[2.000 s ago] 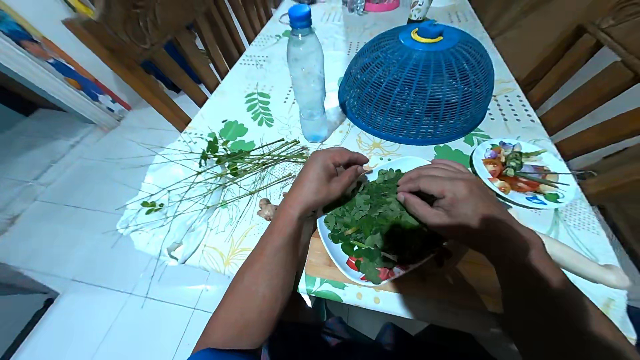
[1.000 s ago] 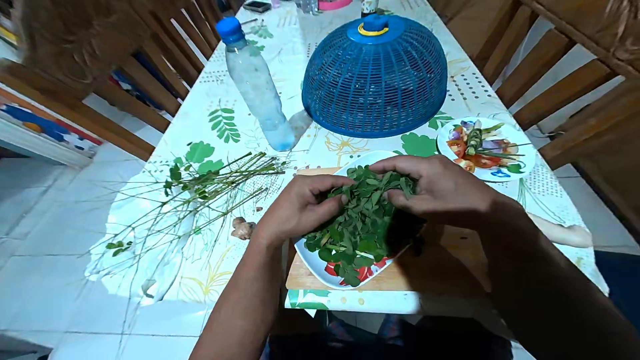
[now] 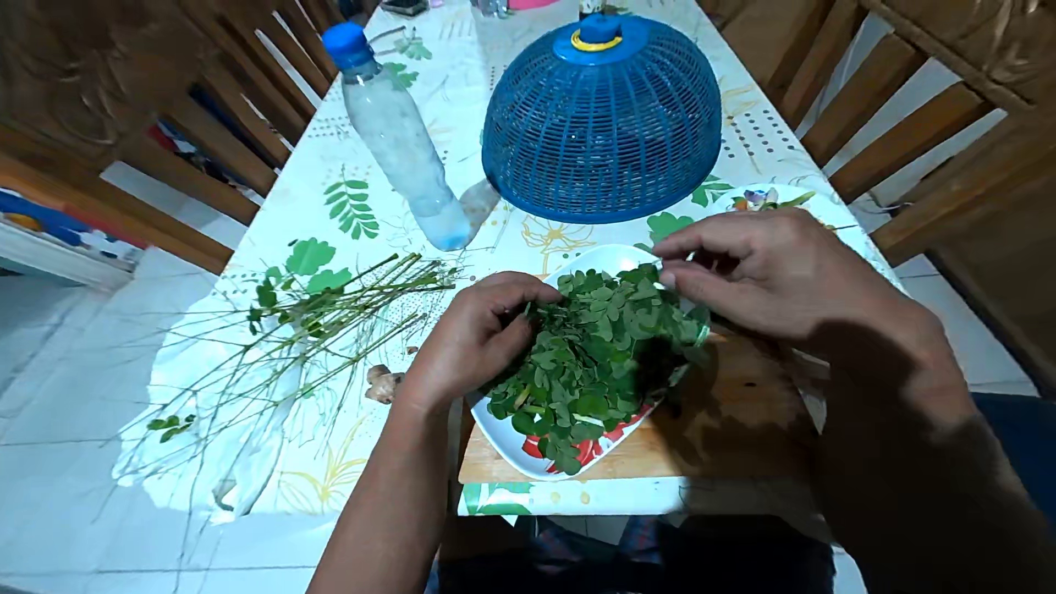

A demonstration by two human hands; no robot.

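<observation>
A heap of small green leaves lies on a white plate with a red pattern, which rests on a wooden board. My left hand is at the heap's left edge, its thumb and fingers curled against leaves; whether it grips any is hard to tell. Over the upper right edge of the heap, my right hand has its thumb and fingertips close together, and I cannot see whether a leaf is between them. Stripped green stems are spread on the table at the left, beside a piece of ginger root.
A plastic bottle with a blue cap stands behind the stems. Beyond the leaf plate is a blue mesh food cover. A plate of cut vegetables is partly hidden behind my right hand. Wooden chairs flank the table.
My right hand was on the leaves a second ago and has moved up and right to the heap's edge. My left hand remains at the left side of the leaves.
</observation>
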